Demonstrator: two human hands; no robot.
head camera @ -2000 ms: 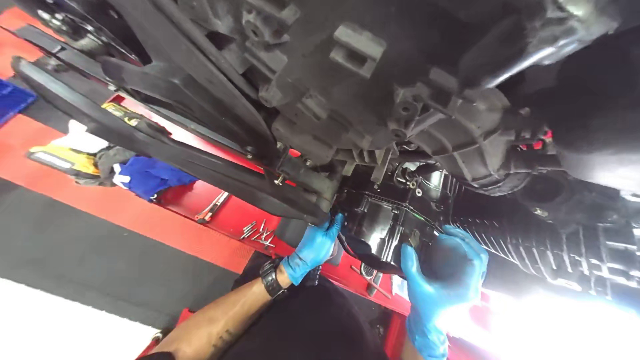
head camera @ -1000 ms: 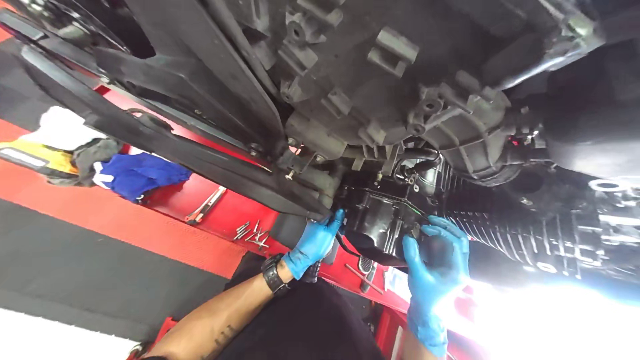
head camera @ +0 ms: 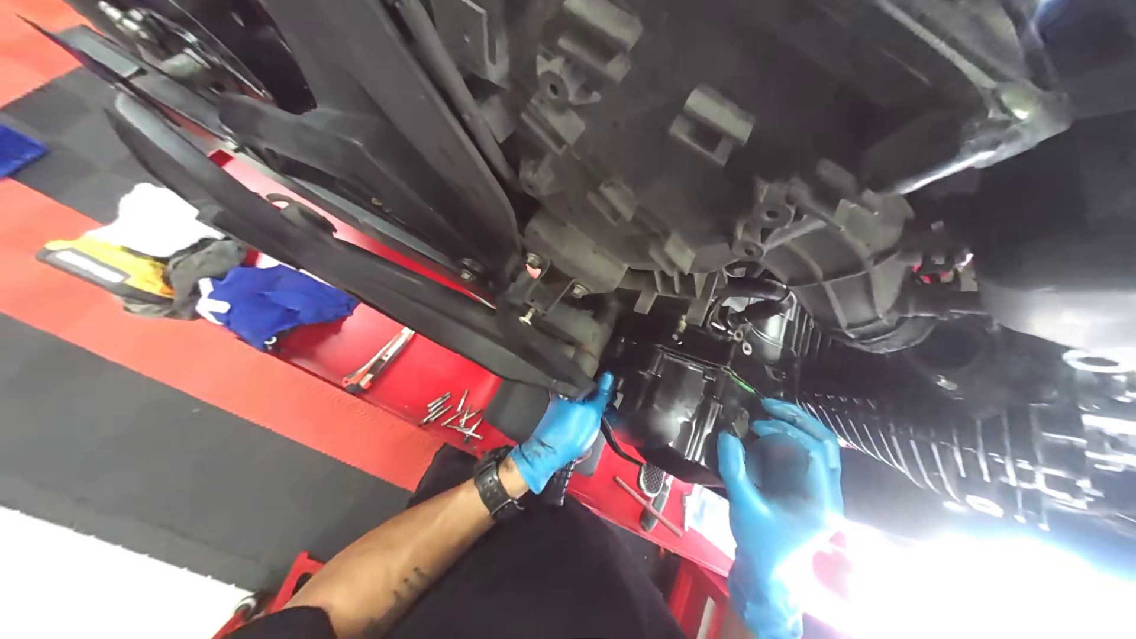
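Above me is the underside of a vehicle, with a grey cast metal housing [head camera: 683, 177] and a glossy black oil pan or engine cover [head camera: 679, 404] below it. My left hand [head camera: 568, 430], in a blue glove, is at the left side of the black part, by the end of a long black arm [head camera: 355, 275]; what its fingers grip is hidden. My right hand [head camera: 785, 479], also gloved in blue, has its fingers curled around a dark round part, perhaps an oil filter [head camera: 778, 463], at the right side of the glossy part. A thin black cable or hose [head camera: 619, 446] hangs between the hands.
Beneath the vehicle stands a red tray or cart top [head camera: 408, 382] holding a blue cloth [head camera: 275, 302], a utility knife [head camera: 379, 359], several small metal bits [head camera: 454, 414] and a thin rod [head camera: 648, 506]. A ribbed black part [head camera: 896, 444] runs to the right. Strong light glares at the lower right.
The view has shifted slightly. Both hands stay at about the same places on the black part, the right one around the dark round part.
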